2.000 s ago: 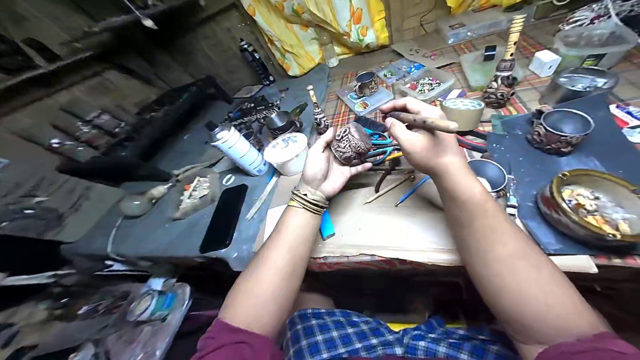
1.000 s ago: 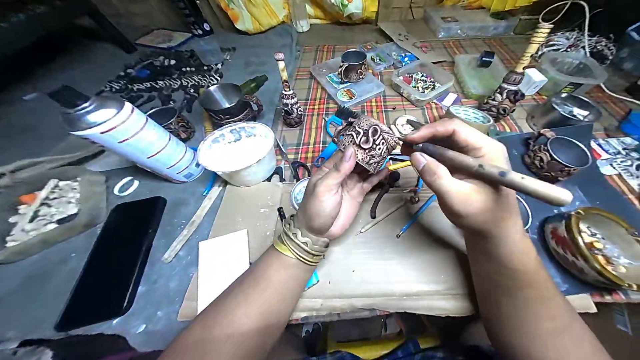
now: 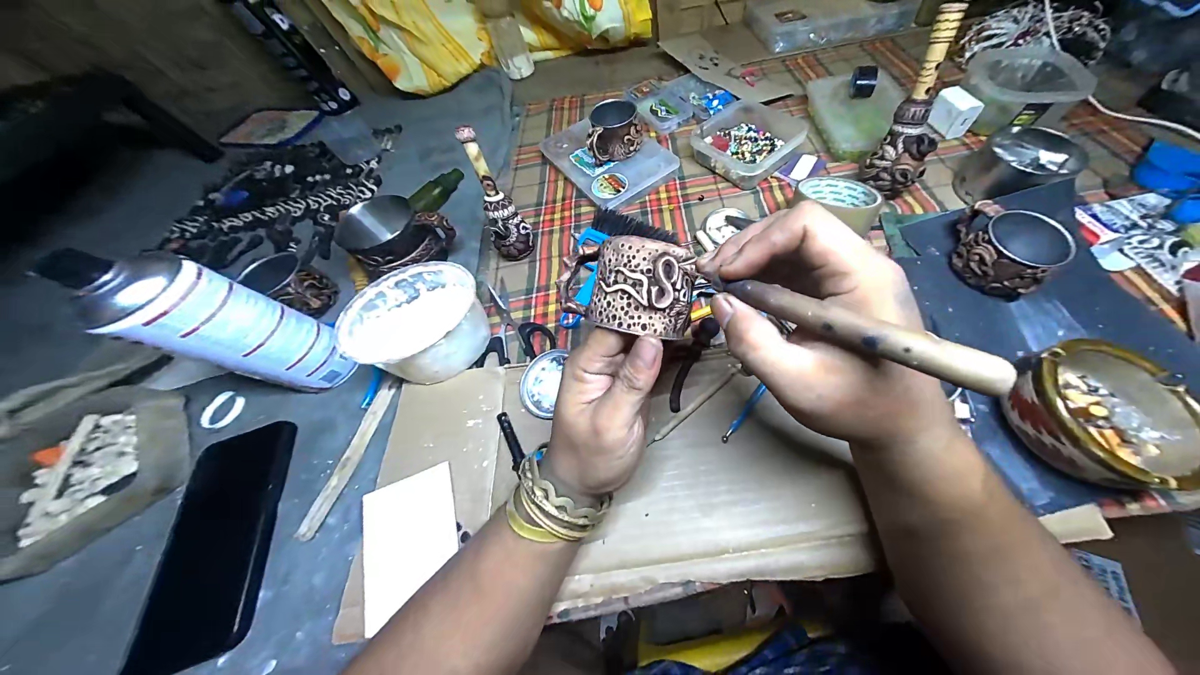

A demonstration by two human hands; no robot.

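My left hand (image 3: 605, 408) holds a brown mug with raised, dotted relief (image 3: 642, 291) from below, its thumb on the lower edge. The mug's handle points left. In my right hand (image 3: 816, 319) is a tool with a thick, pale wooden handle (image 3: 881, 345), held like a pen. Its working end lies at the mug's right side; the very tip is hidden by my fingers. Behind the mug, a black-bristled brush (image 3: 637, 228) partly shows. A white tub of pale material (image 3: 412, 323) stands left of my left hand.
Cardboard (image 3: 741, 506) lies under my hands. To the left are a spray can (image 3: 225, 319), a black phone (image 3: 211, 553) and a flat wooden stick (image 3: 347, 459). On the right stand a decorated mug (image 3: 1012, 248) and a round bowl of small pieces (image 3: 1050, 436). A bead box (image 3: 748, 145) sits farther back.
The mug has turned in my left hand, so its curled relief and dotted side now face me. My right hand stays beside it with the wooden-handled tool. The view has shifted closer to the table.
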